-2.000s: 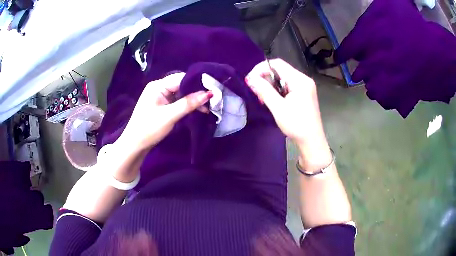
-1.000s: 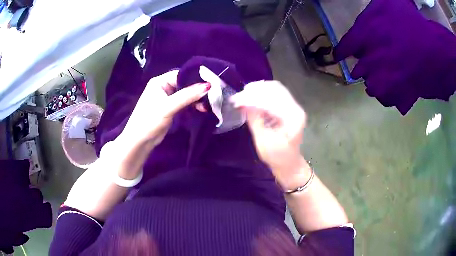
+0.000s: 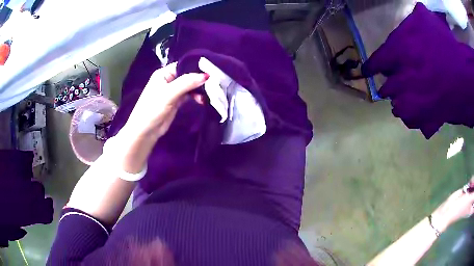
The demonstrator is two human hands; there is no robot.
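A dark purple garment [image 3: 239,47] lies over my lap. A white piece of embroidery backing [image 3: 244,117] shows inside its gathered, folded part. My left hand [image 3: 156,101] pinches the garment and the upper left edge of the backing between thumb and fingers. My right hand [image 3: 463,201] is far out at the lower right, away from the garment and cut off by the picture's edge. A small dark thing shows at its fingers, too unclear to name.
A white table cover [image 3: 88,31] runs along the upper left. A pink waste basket [image 3: 86,136] and a box of small spools [image 3: 78,91] stand at left. Purple garment piles lie at right [image 3: 431,78] and far left [image 3: 21,192]. A blue-edged crate [image 3: 368,72] is upper right.
My right hand has moved from the backing out to the far lower right. My left hand keeps its pinch. The view has shifted slightly, and more of the backing is uncovered.
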